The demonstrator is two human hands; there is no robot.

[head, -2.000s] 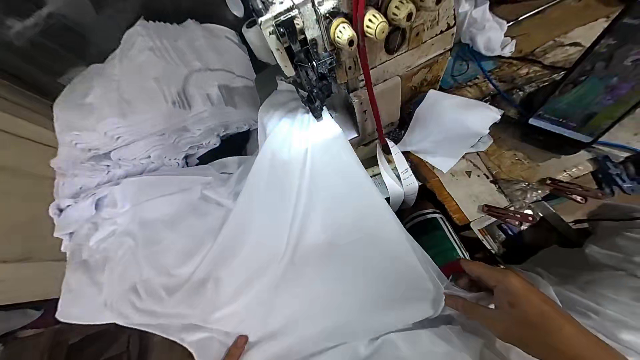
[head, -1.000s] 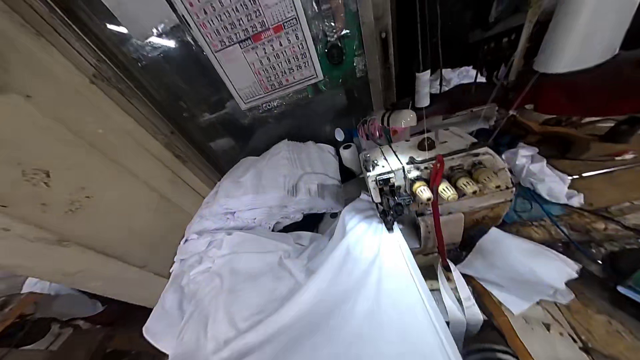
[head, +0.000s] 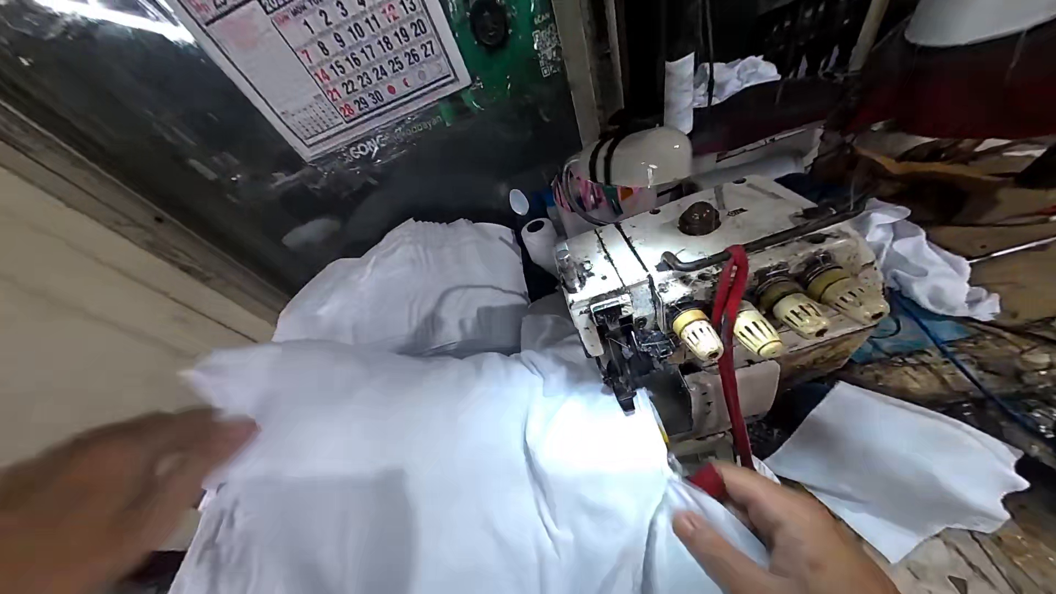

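Note:
White fabric (head: 462,462) spreads from the lower left up to the presser foot of an overlock sewing machine (head: 718,264), where a lamp lights it brightly. My right hand (head: 784,528) grips the fabric's right edge between thumb and fingers, just below the machine, with something red at the fingertips. At the left, my blurred left hand (head: 124,487) is at the fabric's left edge; whether it holds the cloth cannot be told. A red cord (head: 730,355) hangs down the machine's front past the tension dials. Behind the fabric lies a stack of white cloth (head: 412,289).
A white fabric piece (head: 899,466) lies right of the machine on the worn table (head: 973,561). Crumpled white cloth (head: 928,260) is behind it. A thread cone (head: 540,243) stands left of the machine. A calendar (head: 346,66) hangs on the dark panel behind.
Both hands, out of view one second ago, are in view again at either side of the fabric. The fabric is now bunched below the machine. The view has shifted a lot.

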